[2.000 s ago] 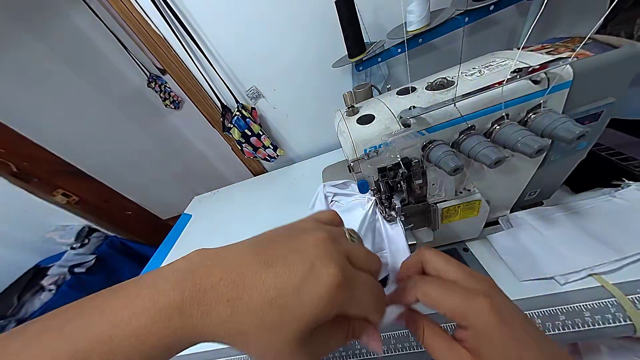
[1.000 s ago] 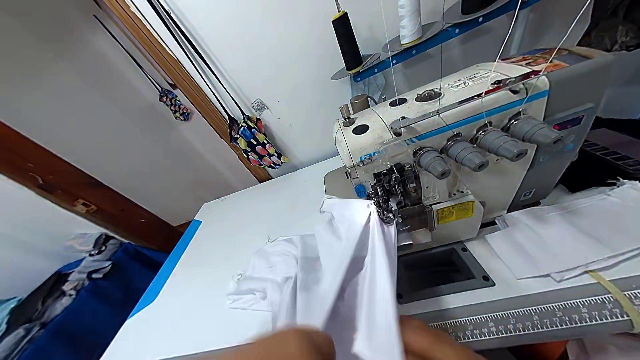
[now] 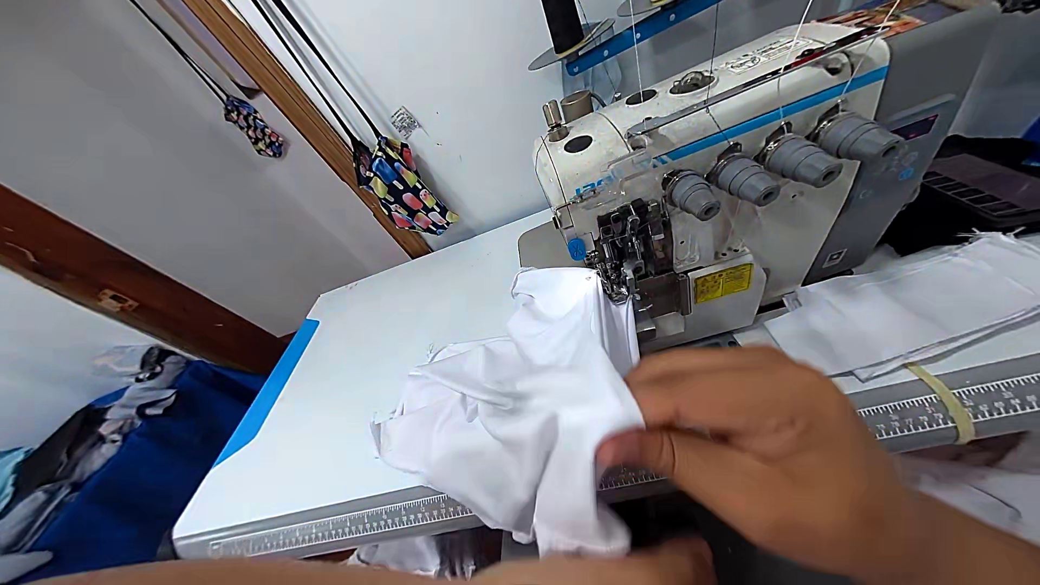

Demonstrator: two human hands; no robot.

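Note:
White fabric [image 3: 520, 398] runs from under the presser foot of an overlock sewing machine [image 3: 707, 162] down over the table's front edge, bunched and folded. My right hand [image 3: 756, 439] pinches the right edge of this fabric between thumb and fingers, just below the machine's needle area [image 3: 626, 252]. My left hand [image 3: 601, 565] shows only in part at the bottom edge, blurred, beside the fabric's lower end; whether it grips the cloth cannot be told.
A stack of white cut pieces [image 3: 918, 317] lies on the right. A measuring tape strip [image 3: 366, 520] lines the white table's [image 3: 390, 325] front edge, with a yellowish band [image 3: 942, 398] across it. Patterned pouches [image 3: 402, 187] hang behind. Blue cloth [image 3: 130, 479] lies lower left.
Both hands were together over the fabric at first, then low at the bottom edge. My right hand has since moved up to the fabric's right edge. The cloth's lower part is now more bunched.

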